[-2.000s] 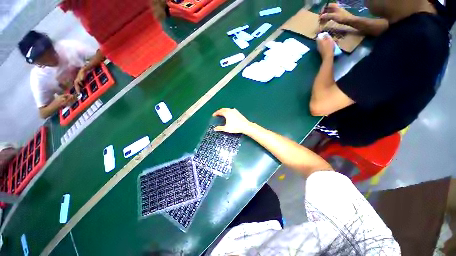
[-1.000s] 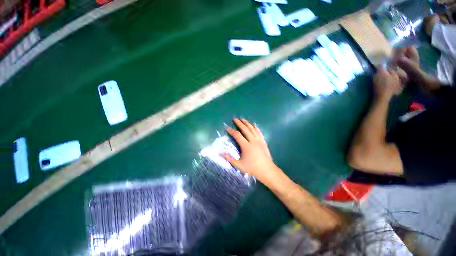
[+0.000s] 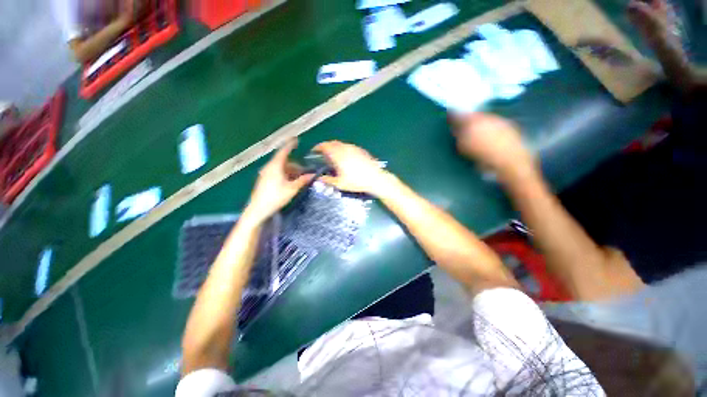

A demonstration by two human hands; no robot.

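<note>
A shiny sheet of lens pieces (image 3: 329, 219) lies in front of me on the green surface. My left hand (image 3: 281, 180) and my right hand (image 3: 350, 167) meet at its far edge. Both hands have curled fingers and thumbs close together, gripping that edge, which shows dark between them. Blur hides the exact fingertip contact and any single lens piece. Another sheet, a dark grid with clear edges (image 3: 203, 252), lies to the left, partly behind my left forearm. A further sheet (image 3: 291, 264) shows between the two, overlapped by them.
Pale phone back covers lie in a fanned pile (image 3: 496, 66) at the upper right. Several covers, such as one (image 3: 193, 148), are spread beyond the metal strip (image 3: 232, 164). A neighbour's blurred hand (image 3: 492, 143) reaches towards the pile. Brown cardboard (image 3: 593, 46) and red trays (image 3: 128, 46) are farther off.
My left hand has come into view and joined my right at the sheet's far edge. My right hand's spread fingers have curled in. The neighbour's arm has moved from the cardboard towards the pile.
</note>
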